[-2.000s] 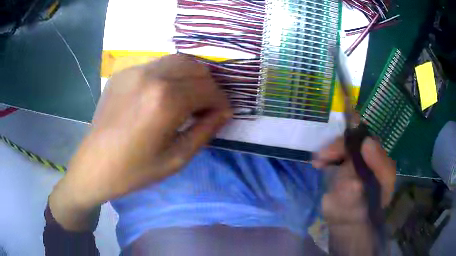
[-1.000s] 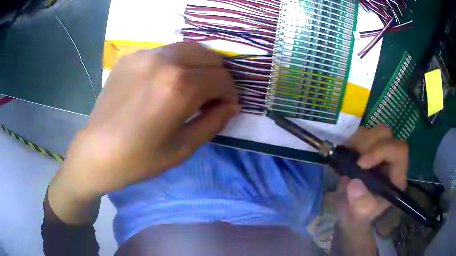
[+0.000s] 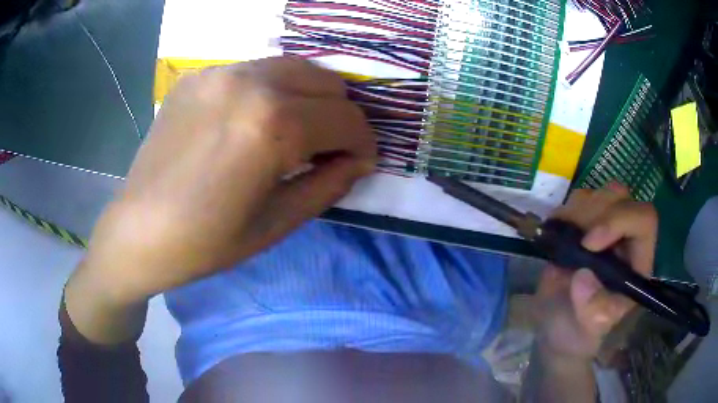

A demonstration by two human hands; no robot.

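Note:
The green circuit board panel (image 3: pixel 496 94) lies on the white sheet (image 3: pixel 220 31), with red and dark wire leads (image 3: pixel 362 31) fanning left from its left edge. My right hand (image 3: pixel 602 260) holds the soldering iron (image 3: pixel 582 256) by its black handle. The iron's dark tip is at the panel's lower left corner, by the lowest leads. My left hand (image 3: pixel 260 165) is closed at the ends of the lowest leads, with a small whitish piece showing between its fingers. The fingertips partly hide what is pinched.
Yellow tape (image 3: pixel 563 151) crosses the white sheet. A pile of loose leads (image 3: pixel 610 31) lies at the upper right. A spare green panel (image 3: pixel 630 149) and a dark item with a yellow label (image 3: pixel 686 139) lie at right. Blue clothing (image 3: pixel 338 291) is below the bench edge.
Since two seconds ago, my right hand has swung the iron's tip from the panel's right side to its lower left corner. Over the last second, both hands have shifted only slightly.

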